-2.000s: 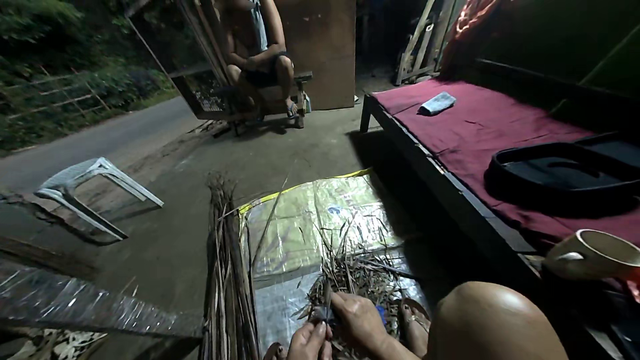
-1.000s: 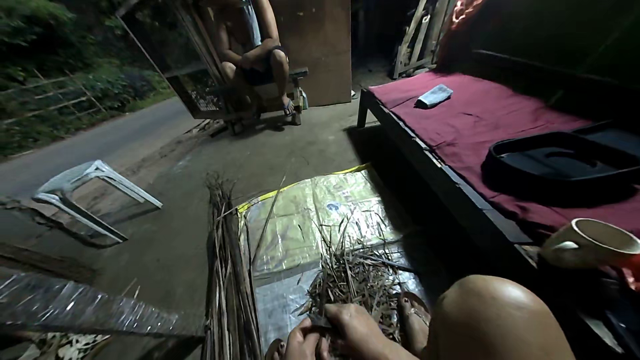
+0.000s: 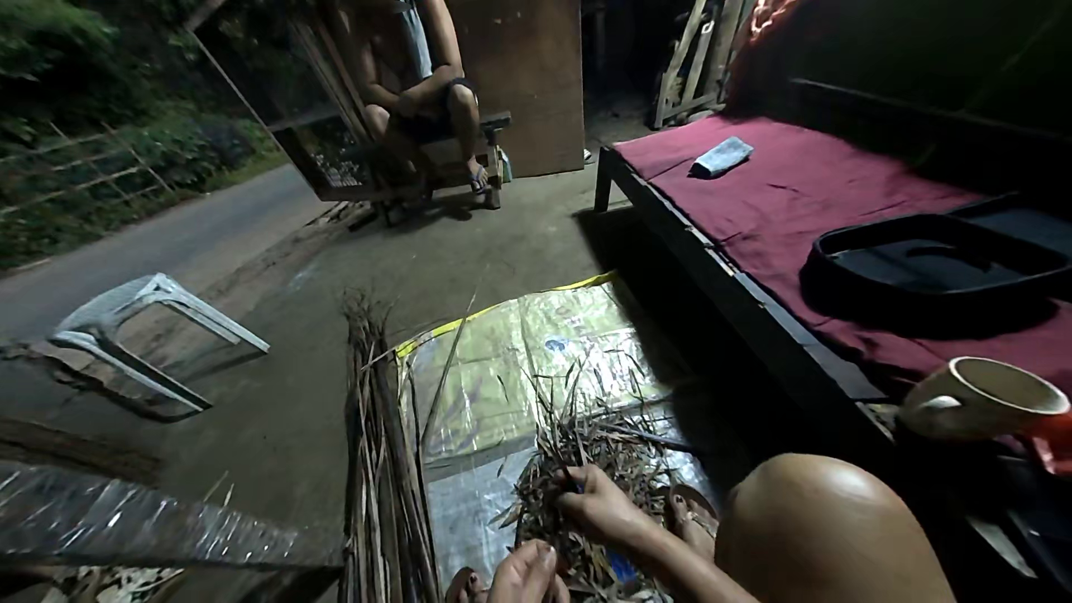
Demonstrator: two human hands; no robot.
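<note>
My right hand [image 3: 599, 502] is closed on a thin dark strip or tool above a heap of dry plant scraps [image 3: 578, 444]. Lower and to the left, at the bottom edge, my left hand [image 3: 528, 574] has its thumb and fingers pinched together; whether something thin is between them I cannot tell. The scraps lie on a shiny plastic sheet [image 3: 477, 410] with a yellow edge, between my sandalled feet. Left of the sheet runs a long bundle of dry stalks or leaves [image 3: 377, 452].
A wooden bed or platform with a maroon cloth [image 3: 787, 176] holds a black tray-like case [image 3: 930, 260]. A mug [image 3: 980, 398] stands near my knee. A white plastic stool [image 3: 126, 310] is at left. A person [image 3: 419, 92] sits on a low bench beyond the sheet.
My hands were together over the lower part of the heap; now my right hand is farther forward, apart from my left.
</note>
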